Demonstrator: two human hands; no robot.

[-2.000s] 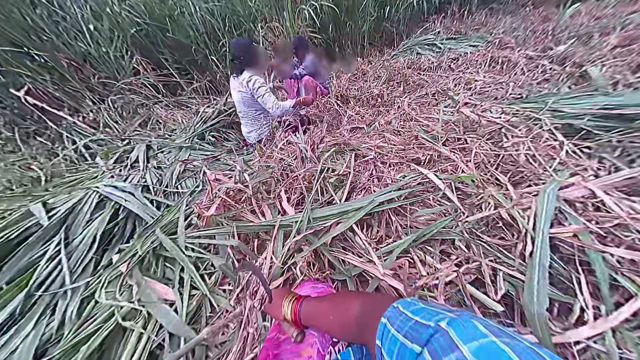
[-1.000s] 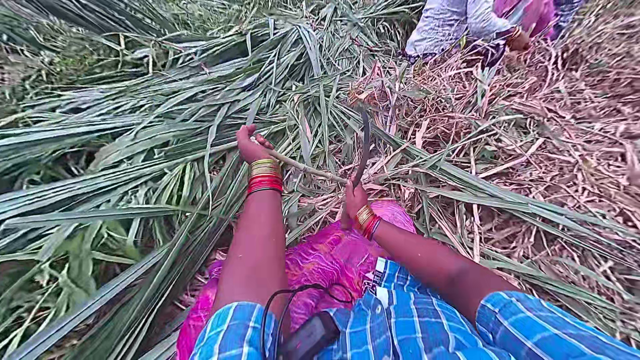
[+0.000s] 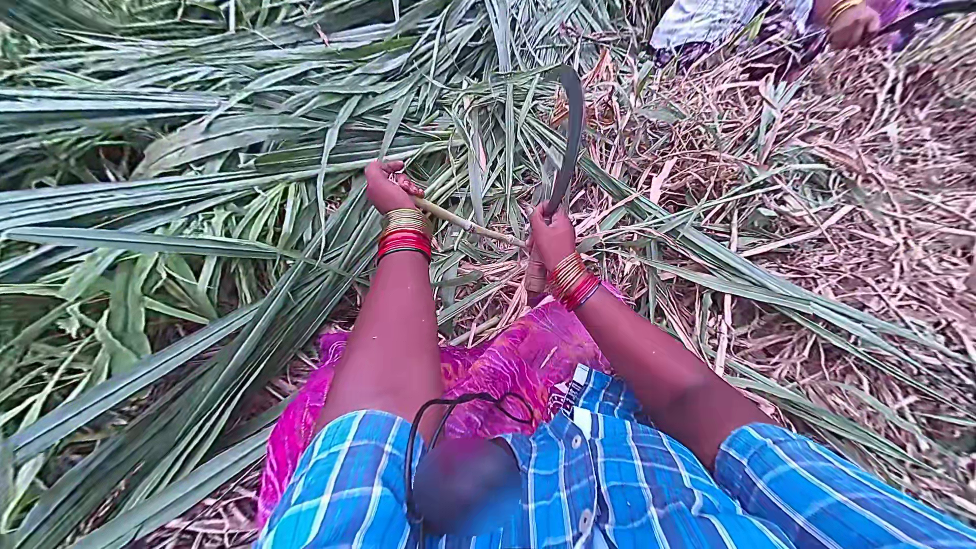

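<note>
My left hand (image 3: 390, 188), with yellow and red bangles at the wrist, is closed around a pale green plant stalk (image 3: 465, 223). The stalk slants down to the right and its far end reaches my right hand (image 3: 552, 235). My right hand grips a sickle, whose dark curved blade (image 3: 570, 141) points up and away from me. Part of the sickle's handle is hidden by my fingers. Whether the right fingers also touch the stalk, I cannot tell.
Long cut green leaves (image 3: 152, 183) lie in heaps on the left and ahead. Dry straw-like litter (image 3: 862, 198) covers the ground on the right. At the top right another person's hand (image 3: 852, 24) holds a dark curved blade. A pink patterned cloth (image 3: 526, 351) covers my lap.
Two seconds ago my left hand was out of view; since one second ago it is in view holding the stalk. The view has swung down and left.
</note>
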